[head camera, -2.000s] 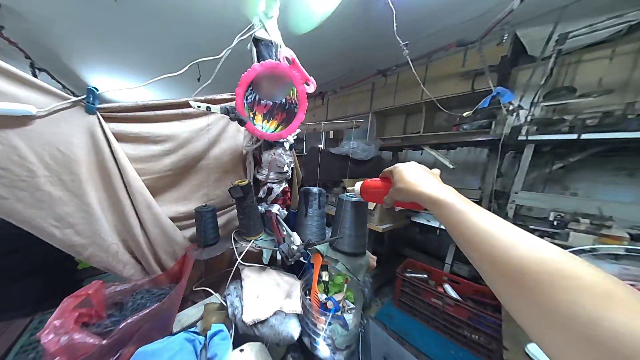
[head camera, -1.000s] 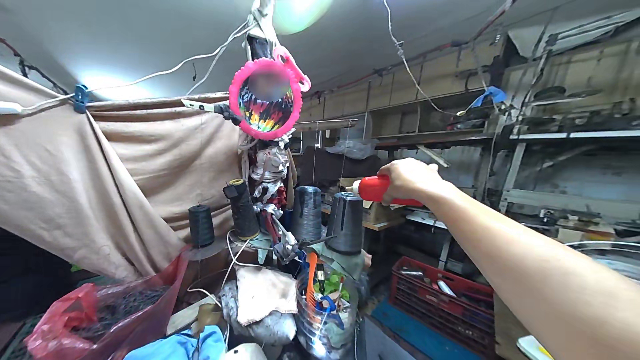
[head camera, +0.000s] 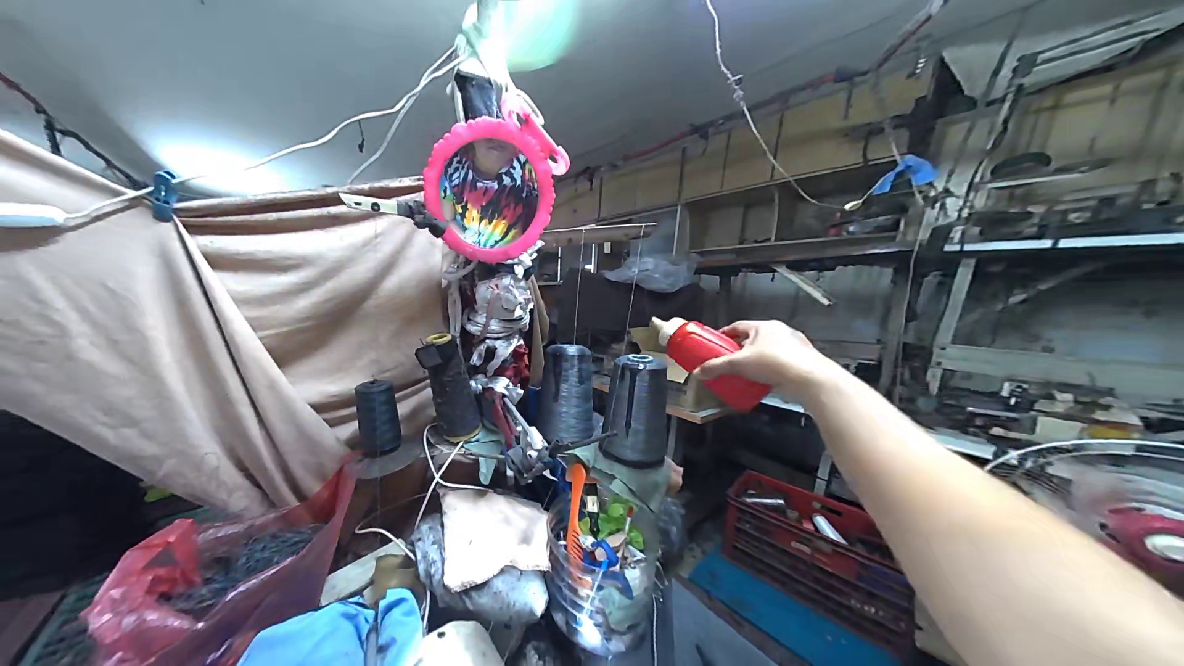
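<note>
My right hand (head camera: 772, 356) grips a red squeeze bottle (head camera: 708, 356) with a pale nozzle that points up and to the left. The bottle is tilted, just right of a large cone of dark thread (head camera: 635, 412). Beside that cone stands another thread cone (head camera: 567, 393). Farther left are a dark, worn cone (head camera: 449, 388) and a smaller black thread spool (head camera: 378, 416). Below the cones, a clear plastic container (head camera: 601, 606) holds an orange-handled tool (head camera: 576, 509) and small items. My left hand is not in view.
A pink-framed round mirror (head camera: 490, 190) hangs from a wrapped post. A red plastic crate (head camera: 814, 564) is on the lower right, near a fan (head camera: 1101, 499). A red plastic bag (head camera: 222, 583) and blue cloth (head camera: 342, 629) lie lower left. Cluttered shelves (head camera: 805, 250) line the back wall.
The red bottle, nearly level in the earlier frames, is now tilted with its nozzle higher and its base lower. My right hand still holds it.
</note>
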